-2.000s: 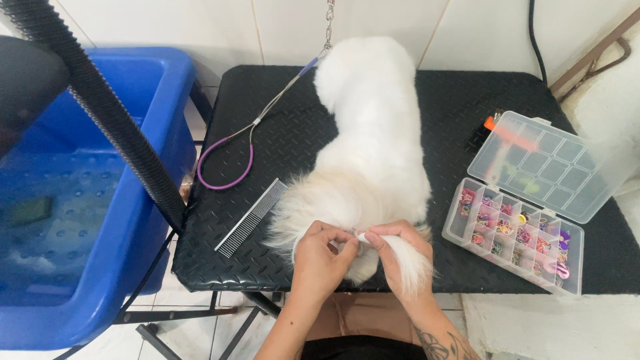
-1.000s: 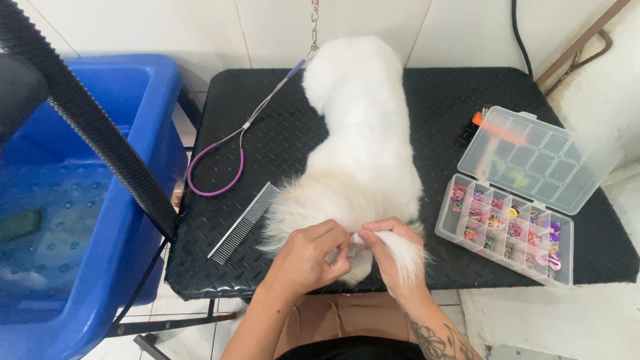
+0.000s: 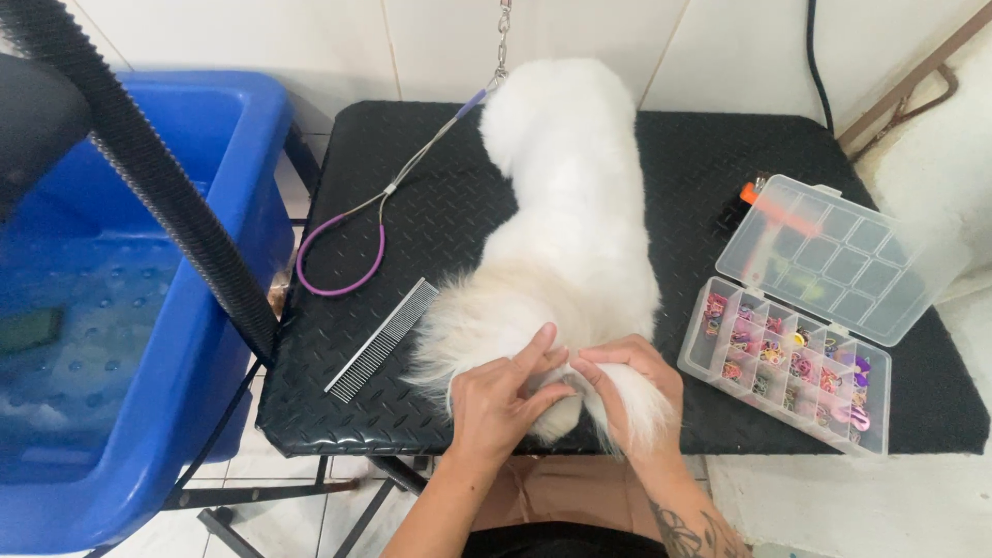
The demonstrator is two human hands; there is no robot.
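Observation:
A white, long-haired dog [image 3: 581,178] is on the black grooming table, its head toward me. Both hands are at its head. My left hand [image 3: 508,384] rests on the head fur with thumb and fingers parted; whether it pinches a few strands cannot be told. Between the thumb and fingers of my right hand [image 3: 639,387] is a lock of long white fur [image 3: 632,399], which hangs over the palm. Left of the dog lies a metal grooming comb [image 3: 381,339]. To the right, a clear plastic compartment box [image 3: 783,364] stands with its lid raised, full of small coloured elastic bands.
A purple-sleeved grooming loop [image 3: 341,291] lies on the table [image 3: 457,167], joined to a hanging chain [image 3: 503,39]. An orange-and-black tool [image 3: 749,194] sits partly behind the box lid [image 3: 845,256]. At left are a ribbed black post [image 3: 170,201] and a blue tub [image 3: 256,147] of water.
The fingers of my left hand have spread apart from their earlier pinch close to my right hand. My right hand still has the lock of fur.

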